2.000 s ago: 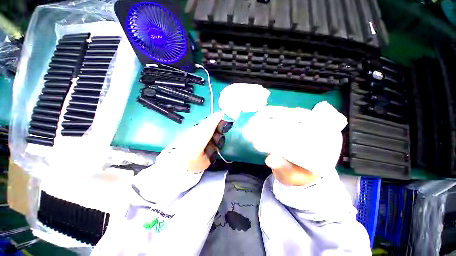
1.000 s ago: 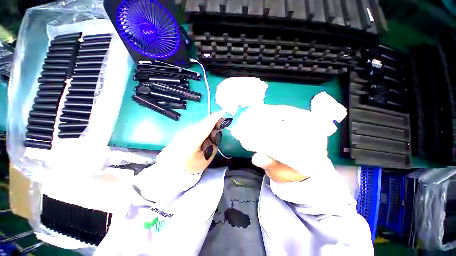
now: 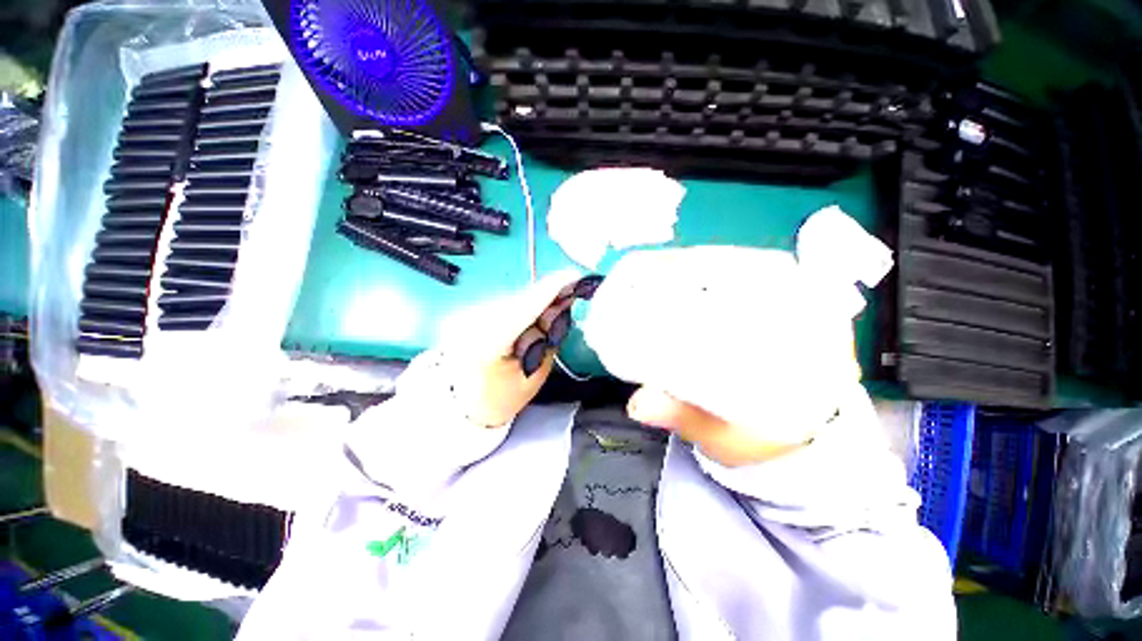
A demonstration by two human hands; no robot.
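Observation:
My left hand (image 3: 495, 363) is low in the middle of the view, closed around several black tubes (image 3: 546, 337) whose round ends show at its fingers. My right hand (image 3: 726, 363) is just to its right, washed out white by glare; it holds a white wiping cloth (image 3: 845, 251), a corner of which sticks out at the upper right. Its fingertips are close to the tube ends. Whether the cloth touches a tube cannot be told. Another crumpled white cloth (image 3: 614, 210) lies on the green mat (image 3: 376, 307) just beyond my hands.
Loose black pieces (image 3: 420, 207) are piled below the desk fan (image 3: 376, 56). A lined box (image 3: 269, 263) with two columns of black tubes stands left, a second box lower left. Slotted trays (image 3: 701, 107) are stacked behind; a smaller tray (image 3: 977, 319) and blue crate (image 3: 939, 470) are right.
The view has shifted slightly, so the trays sit higher and further right. My right hand and cloth have moved a little against my left hand, which still holds the tubes.

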